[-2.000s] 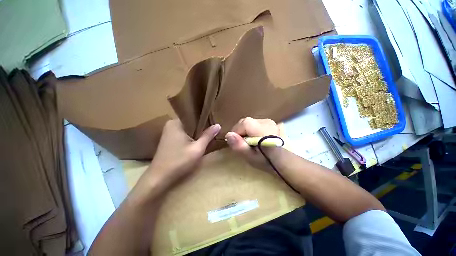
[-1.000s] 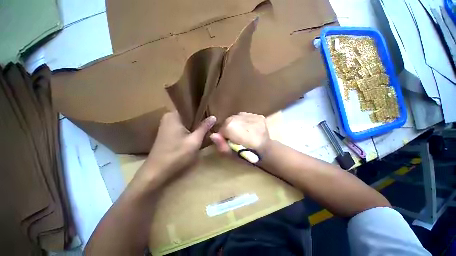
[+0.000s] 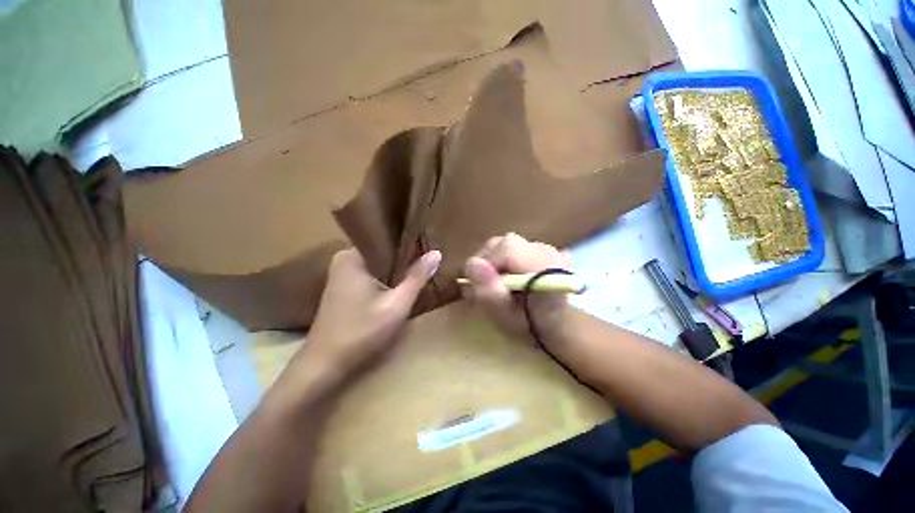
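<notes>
The brown bag panel (image 3: 401,190) stands folded up in the middle, its lower edge at the front of the tan work board (image 3: 401,391). My left hand (image 3: 371,301) pinches the gathered folds at their lower end, thumb on top. My right hand (image 3: 512,286) holds the pale-yellow handle of an awl or small screwdriver (image 3: 547,284), a black cord loop around it and over the wrist. The tool points left, its end a little right of my left thumb, apart from it. Whether a fine tip touches the panel, I cannot tell.
A blue-rimmed tray (image 3: 815,225) of small gold pieces stands at the right. A grey metal rod with a dark block (image 3: 677,306) and pink-purple snips (image 3: 717,311) lie below it. Stacked brown panels (image 3: 70,331) are at left, pale green pieces (image 3: 65,70) behind, grey and white sheets (image 3: 853,110) far right.
Since one second ago, the yellow handle has swung from slanting down to nearly level, and my right hand has moved slightly right, away from my left thumb. My left hand keeps its pinch.
</notes>
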